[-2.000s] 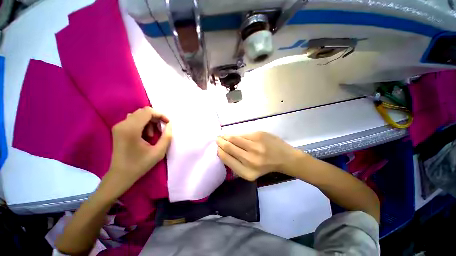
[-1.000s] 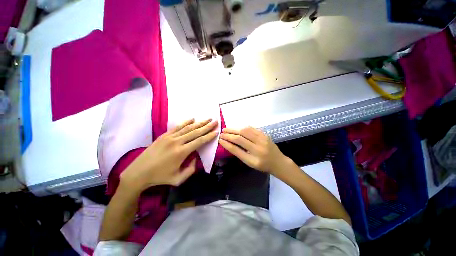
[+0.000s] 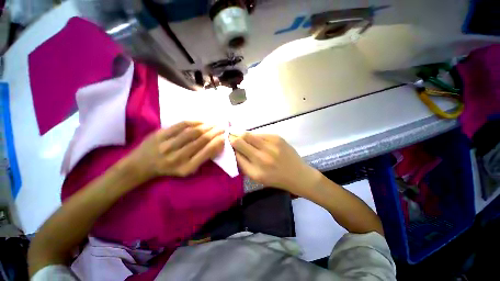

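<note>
A magenta garment panel [image 3: 164, 206] lies over the table's front edge and towards my lap, with its pale pink side [image 3: 104, 112] folded up at the left. My left hand [image 3: 186, 148] lies with fingers together on the pale pink cloth below the needle area. My right hand [image 3: 263, 156] pinches the cloth edge just right of it, fingertips nearly touching. A pale pink point of cloth [image 3: 229, 161] shows between the hands. The presser foot area [image 3: 211, 82] is above my hands, partly washed out by the lamp.
The white sewing machine head [image 3: 307, 33] spans the top. Scissors with yellow and green handles [image 3: 441, 104] lie at the right beside magenta cloth [image 3: 482, 88]. A blue crate [image 3: 433, 214] with scraps is below right. A white board [image 3: 334, 219] is near my knees.
My left hand and forearm have shifted left and slightly up. More magenta cloth now spreads below them, and the pale pink flap at left is folded differently. The right hand still pinches the edge.
</note>
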